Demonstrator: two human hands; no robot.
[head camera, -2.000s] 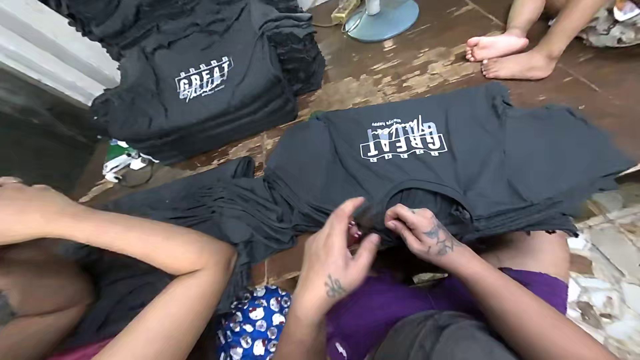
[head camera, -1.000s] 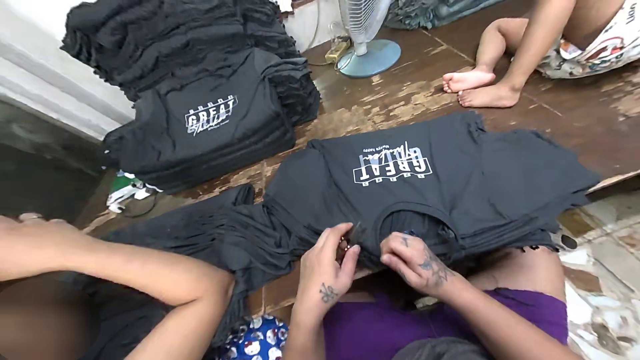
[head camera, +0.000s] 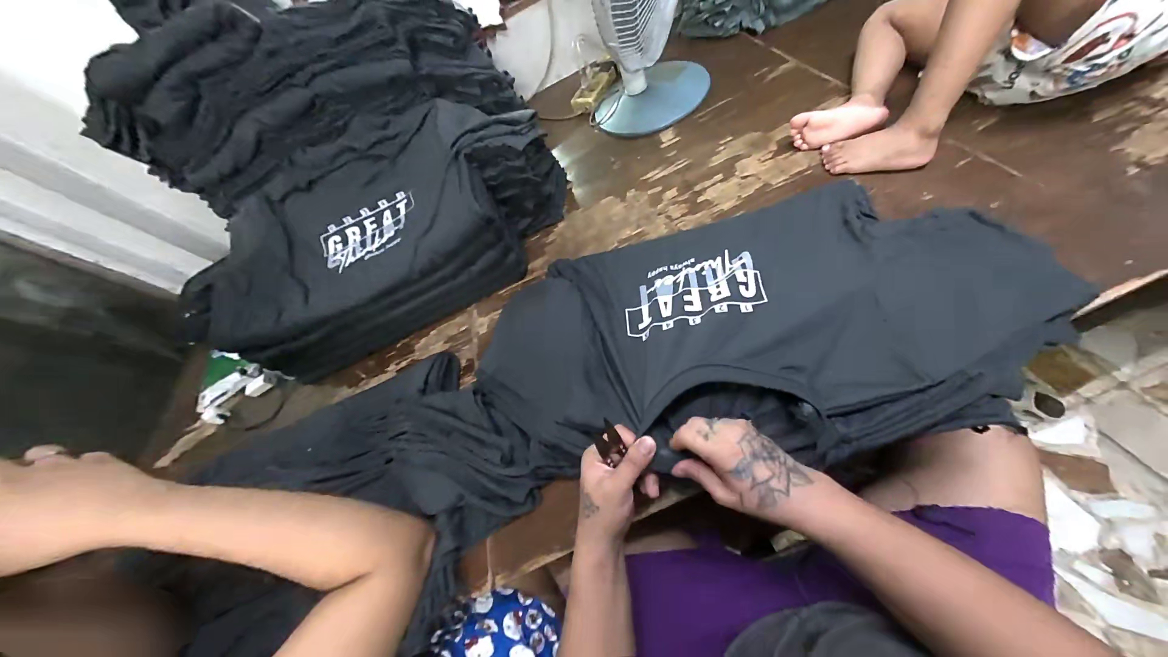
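Note:
A dark grey printed T-shirt (head camera: 566, 338) lies spread on top of other dark shirts, its collar toward me. My left hand (head camera: 616, 479) is closed around a small pair of dark thread snips (head camera: 610, 443), blades pointing up and away, beside the left part of the collar. Just right of it my right hand (head camera: 744, 461) pinches the shirt's neckline between thumb and fingers. The shirt's white print (head camera: 698, 297) faces up, upside down from my side.
Stacked dark shirts (head camera: 365, 301) stand at the back left, near a fan's blue base (head camera: 652, 99). At lower left is a person's bent arm (head camera: 274, 529); another person's bare feet (head camera: 881, 146) rest at the back right. A power strip (head camera: 233, 388) lies by the stack.
My hands were apart from the cloth's edge two seconds ago; my right hand now pinches the neckline. The snips' blades now show above my left hand. The view has shifted slightly.

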